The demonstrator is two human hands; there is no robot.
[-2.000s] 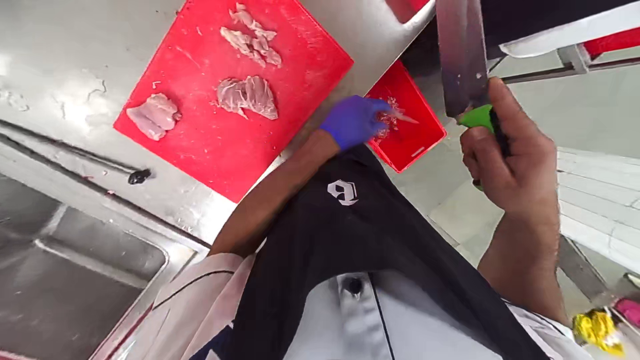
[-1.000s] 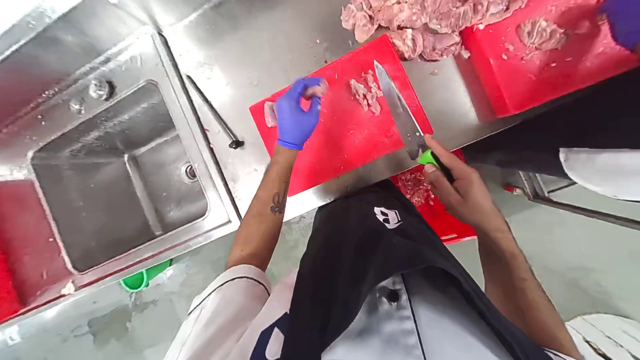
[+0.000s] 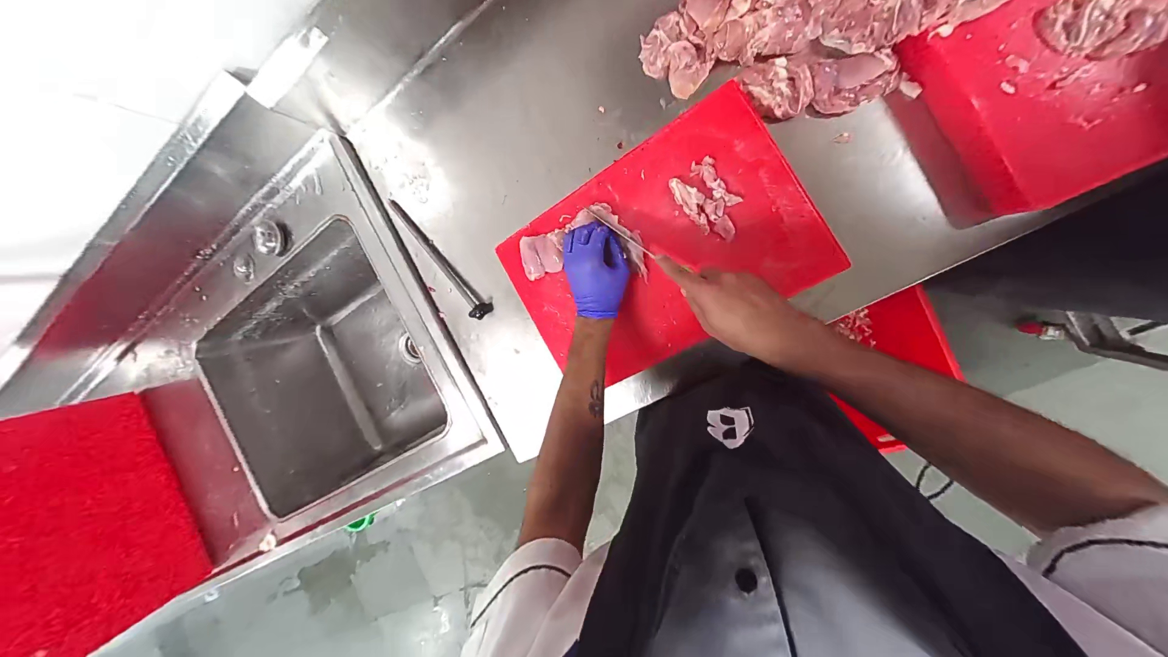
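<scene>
My left hand (image 3: pixel 597 272), in a blue glove, presses on a piece of raw meat (image 3: pixel 631 246) on a red cutting board (image 3: pixel 785 214). My bare right hand (image 3: pixel 735 306) grips a knife, its blade (image 3: pixel 625 234) lying across that meat beside my gloved fingers; the handle is hidden in the fist. Another pale piece of meat (image 3: pixel 541 256) lies just left of the glove. A small heap of trimmings (image 3: pixel 705 198) sits toward the board's upper right part.
A pile of raw meat (image 3: pixel 776 41) lies behind the board, near a second red board (image 3: pixel 1031 109). Left are a sharpening steel (image 3: pixel 438 258) and a steel sink (image 3: pixel 319 383). A red bin (image 3: pixel 926 338) with scraps hangs below the counter edge. Red matting (image 3: pixel 91 511) is at far left.
My right hand has brought the knife from the board's right side onto the meat. My left hand, over the red bin two seconds ago, is now down on the meat. The view has swung widely.
</scene>
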